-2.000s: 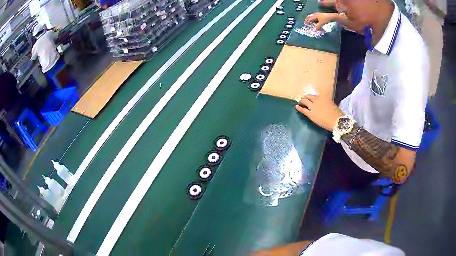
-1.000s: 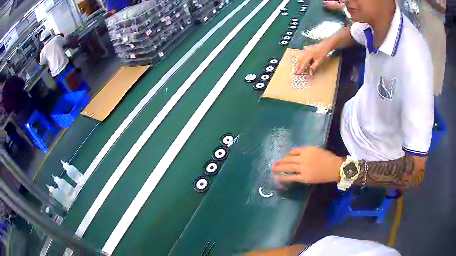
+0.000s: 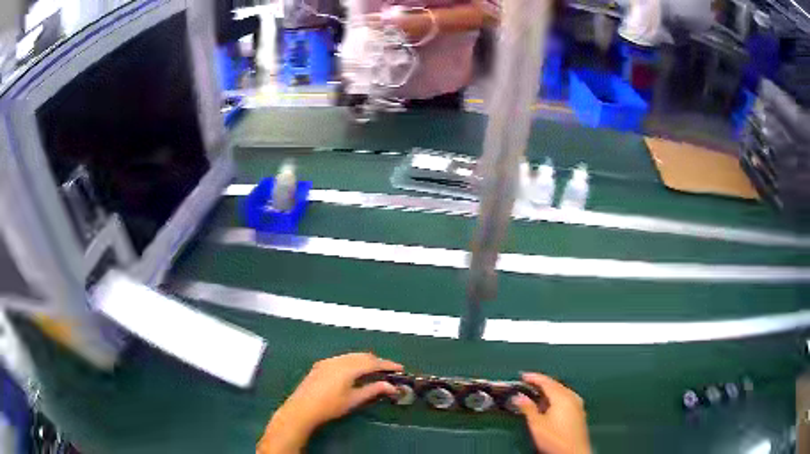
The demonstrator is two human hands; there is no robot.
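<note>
A dark row of four round parts with pale centres (image 3: 459, 399), seemingly in a narrow strip fixture, lies across the front of the green bench. My left hand (image 3: 333, 396) grips its left end and my right hand (image 3: 555, 414) grips its right end, thumbs in front and fingers behind. The fingers partly cover the end discs. A white flat tray or chute (image 3: 182, 330) sticks out of the machine to the left of my left hand. Whether the fixture touches the mat I cannot tell.
The machine (image 3: 213, 106) stands at left. An upright post (image 3: 497, 177) rises mid-bench. Behind are a blue bin (image 3: 264, 213) with a bottle, a clear tray (image 3: 433, 175) and white bottles (image 3: 575, 188). More discs (image 3: 712, 394) lie at right. A person (image 3: 431, 53) stands across the bench.
The view has swung left from the neighbouring worker to the machine and post. Both my hands now show, gripping the row of four discs; before, neither hand was clearly visible.
</note>
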